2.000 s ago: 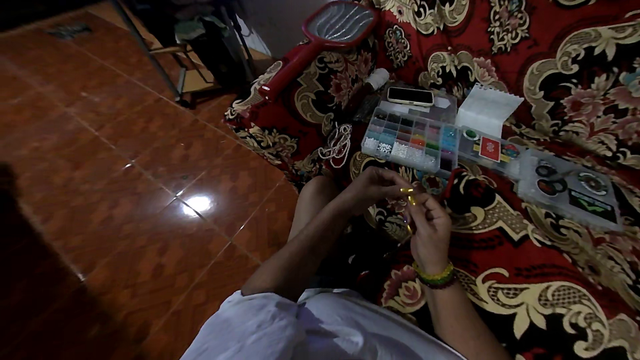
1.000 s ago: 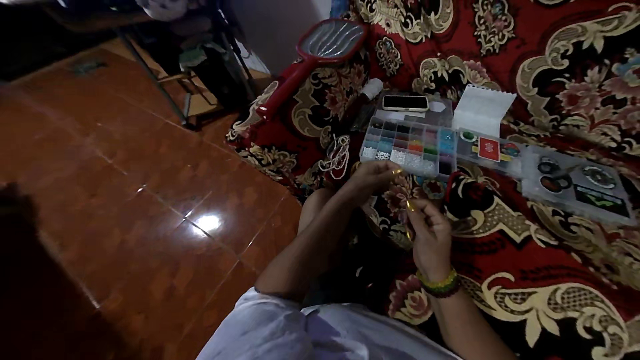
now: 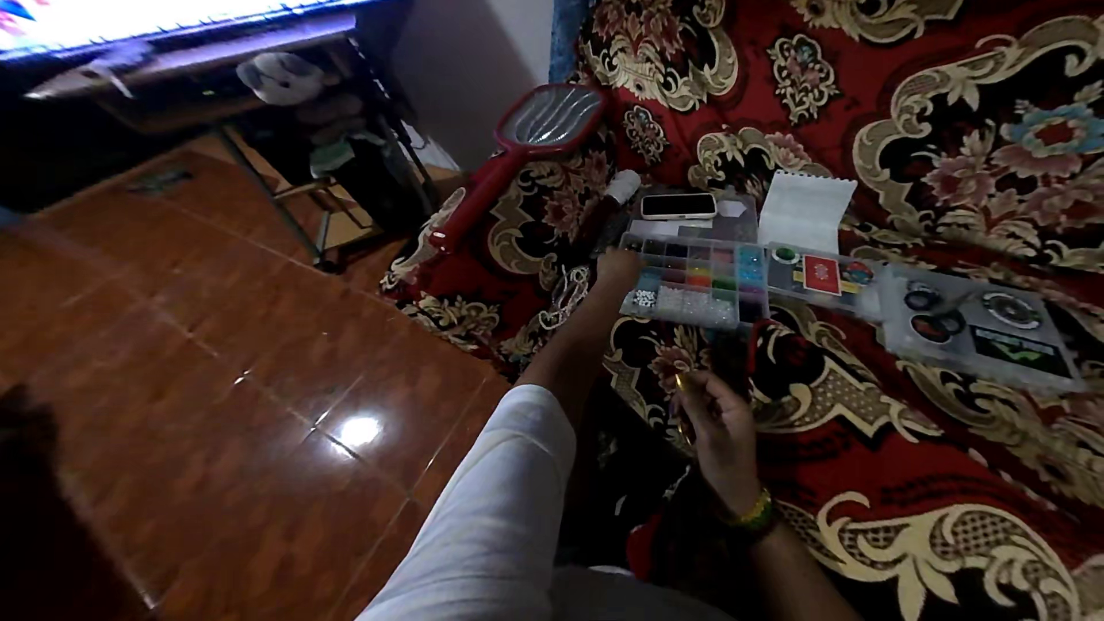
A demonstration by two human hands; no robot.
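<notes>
My left hand (image 3: pixel 619 269) is over the left edge of a compartmented clear plastic bead box (image 3: pixel 724 312); its fingertips blur into the dark compartments, so what it touches cannot be told. The box holds beads in several colours, with white and clear ones along the near side. Nearer to me, my right hand (image 3: pixel 718 423) is raised above the patterned sofa cover, thumb and index finger pinched near a small shiny gold-coloured spot. Whether that is a held piece or a fingernail is unclear. A green and yellow bracelet (image 3: pixel 757 511) circles my right wrist.
Behind the box lie a phone (image 3: pixel 679 205) and a white paper sheet (image 3: pixel 807 212). At right a clear case (image 3: pixel 975 328) bears scissors (image 3: pixel 940 323) and round spools. White cord (image 3: pixel 565 297) lies left of the box. A red electric swatter (image 3: pixel 492 185) rests on the sofa arm.
My left hand has moved away from my right hand, forward to the bead box. My right hand remains raised over the sofa. The view has shifted, showing a lit screen at upper left.
</notes>
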